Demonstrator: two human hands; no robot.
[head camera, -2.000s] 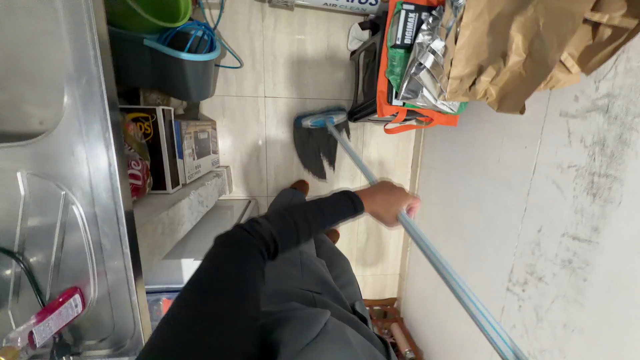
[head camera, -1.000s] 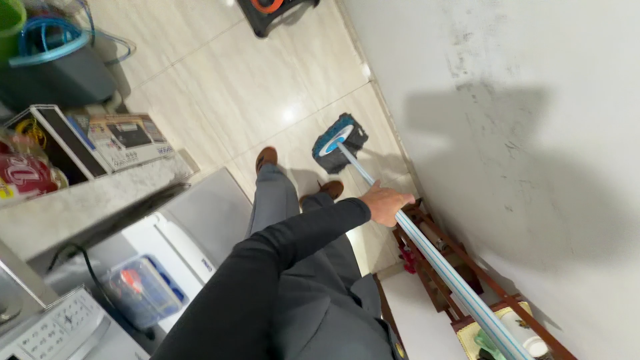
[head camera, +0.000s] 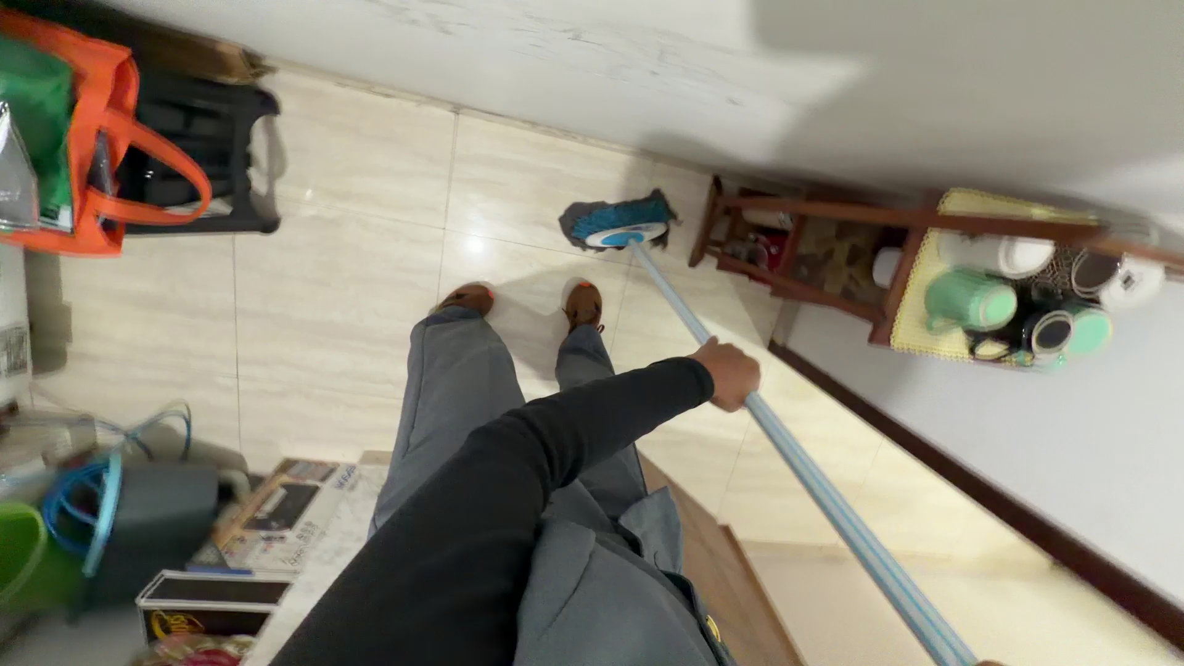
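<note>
My left hand (head camera: 733, 374), in a black sleeve, reaches across from the lower left and is closed around the pale blue and grey handle (head camera: 832, 504) of a mop. The handle slants from the lower right corner up to the mop head (head camera: 622, 222), which has blue and dark grey fibres and a white and blue plate. It lies on the tiled floor beyond my shoes, near the wall and left of the wooden rack. Of my right hand (head camera: 992, 662) only a sliver shows beside the handle at the bottom edge; its grip is hidden.
A wooden rack (head camera: 883, 319) holding several mugs (head camera: 971, 301) stands at the right. At the upper left, an orange bag (head camera: 102, 176) lies by a black plastic stand (head camera: 199, 153). A dark bucket (head camera: 153, 523), a green tub (head camera: 23, 555) and boxes (head camera: 287, 513) are at the lower left.
The mop head has moved from beside the orange bag to the floor by the wooden rack. My left hand has stayed closed on the handle. The view has turned strongly.
</note>
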